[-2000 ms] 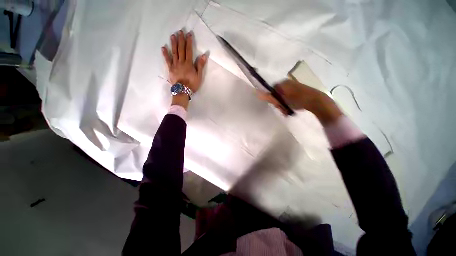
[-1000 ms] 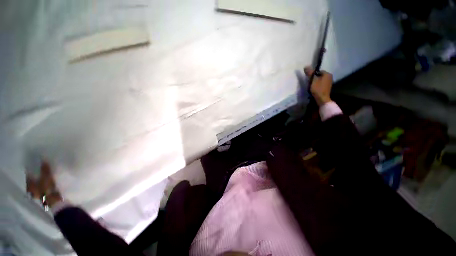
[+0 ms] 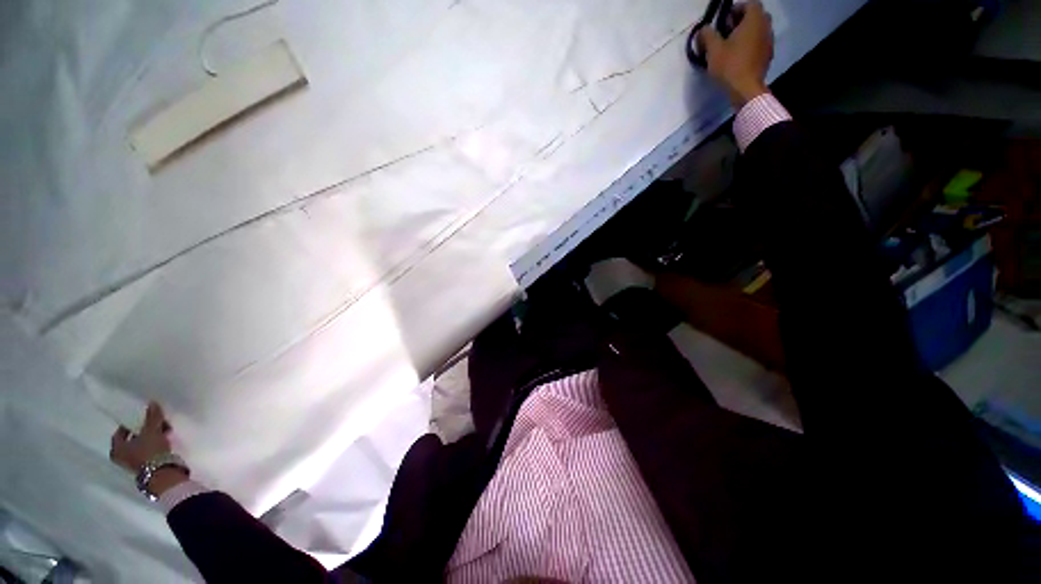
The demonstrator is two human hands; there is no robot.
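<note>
White fabric (image 3: 457, 251) covers the table and hangs over its near edge. White pattern pieces (image 3: 285, 274) lie flat on it, their edges showing as long thin dark lines. A cream weight (image 3: 217, 105) lies at the upper left. My right hand (image 3: 740, 51) is at the upper right, on the black handles of the shears (image 3: 710, 34); the blades are out of the picture or hidden. My left hand (image 3: 145, 439), with a metal watch at the wrist, rests on the cloth at the lower left, fingers apart and empty.
A rule strip (image 3: 622, 196) with dark marks runs along the near table edge. Below the table at right are a blue bin (image 3: 950, 302), a reddish-brown surface and small clutter. The wearer's striped shirt and dark jacket fill the lower middle.
The view has swung to the right side of the table. My right hand has moved away from the pattern to the upper right with the shears. My left hand stays on the cloth.
</note>
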